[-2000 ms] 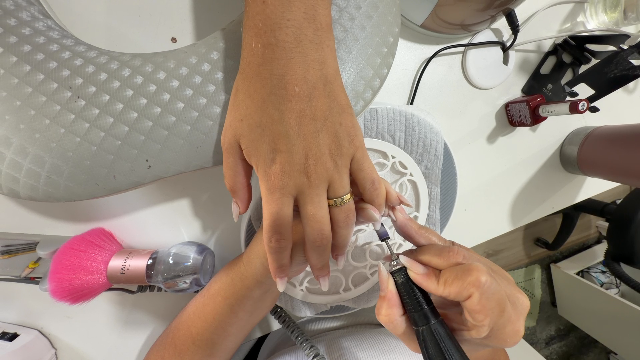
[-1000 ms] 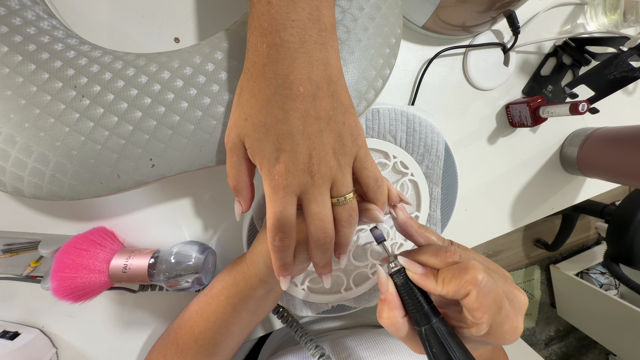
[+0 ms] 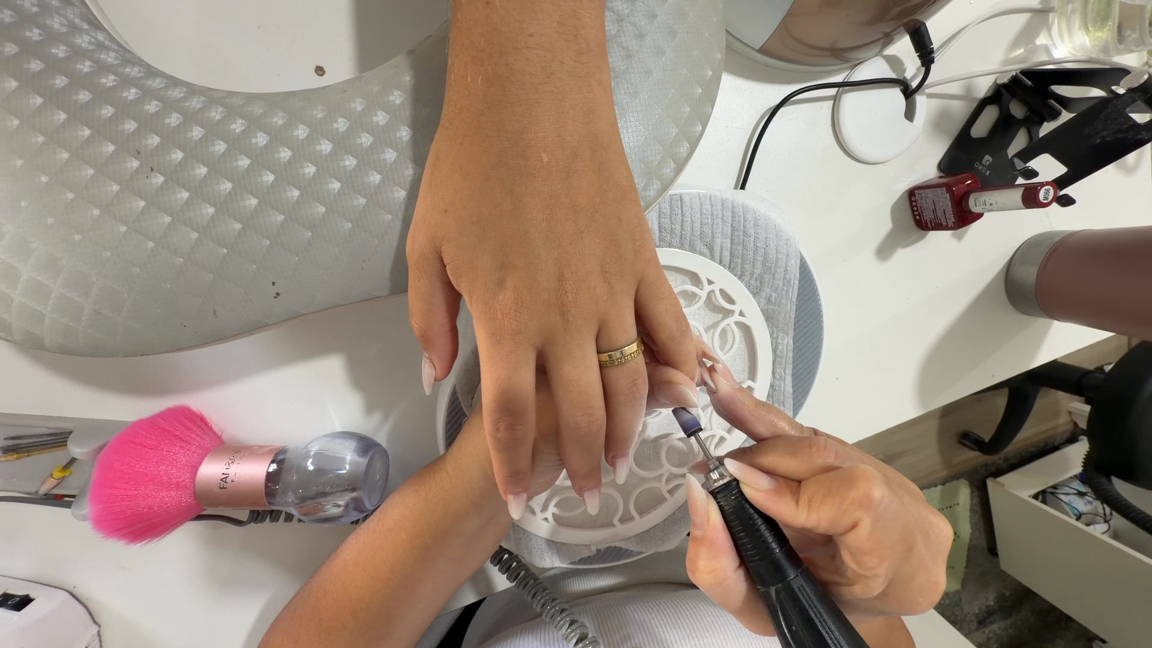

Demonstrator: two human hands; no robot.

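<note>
My right hand (image 3: 828, 513) is closed around a black electric nail drill handpiece (image 3: 765, 558), whose purple-tipped bit (image 3: 687, 423) points at the little-finger side of another person's hand (image 3: 549, 243). That hand lies palm down, with a gold ring (image 3: 621, 353) on one finger. My left hand (image 3: 544, 441) is beneath it, mostly hidden, its thumb showing near the bit and touching the person's fingers. Both are above a round white openwork grille (image 3: 648, 504) with grey ribbed cloth (image 3: 756, 261) around it.
A pink fluffy brush (image 3: 153, 472) lies at left, near a coiled cord (image 3: 540, 598). A quilted silver armrest (image 3: 207, 225) fills the upper left. At right are a red polish bottle (image 3: 940, 202), a black folding stand (image 3: 999, 126), a pink tumbler (image 3: 1089, 283) and an open drawer (image 3: 1062, 540).
</note>
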